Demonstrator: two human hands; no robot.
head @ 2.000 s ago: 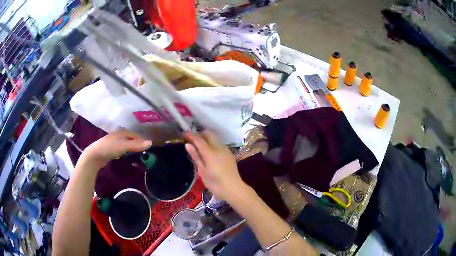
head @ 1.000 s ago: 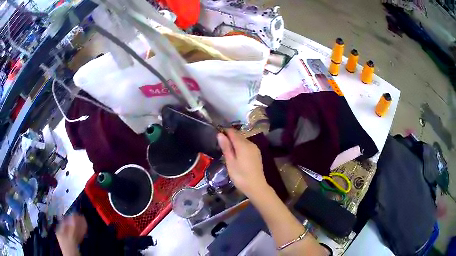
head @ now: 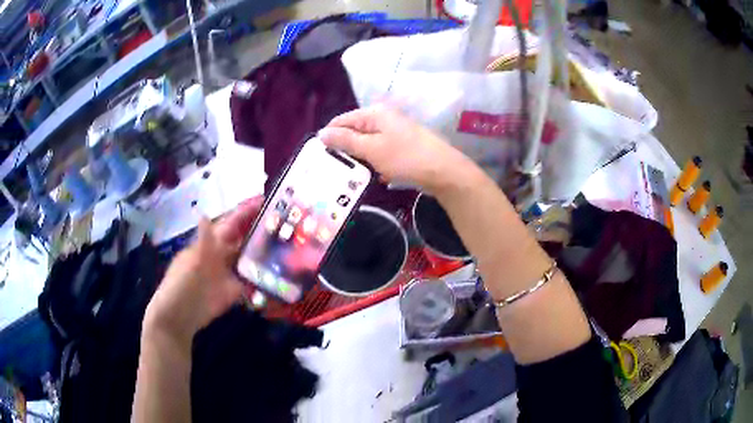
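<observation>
A smartphone (head: 304, 221) with a lit screen showing app icons is held tilted in front of me, between both hands. My left hand (head: 206, 268) grips its lower left side, the fingers partly behind it. My right hand (head: 388, 149) holds its top edge; a thin bracelet is on that wrist. The phone hides part of the red basket (head: 355, 307) and of the thread cone (head: 363, 252) behind it.
A white bag (head: 446, 99) stands at the back beside maroon cloth (head: 289, 103). Black cloth (head: 243, 368) lies at the lower left. Clear jars (head: 428, 306), yellow-handled scissors (head: 627, 361) and orange thread spools (head: 687, 175) are to the right.
The view has swung left. The dark phone in my right hand has moved left in front of the cones and its screen is now lit. My left hand has risen and taken hold of it.
</observation>
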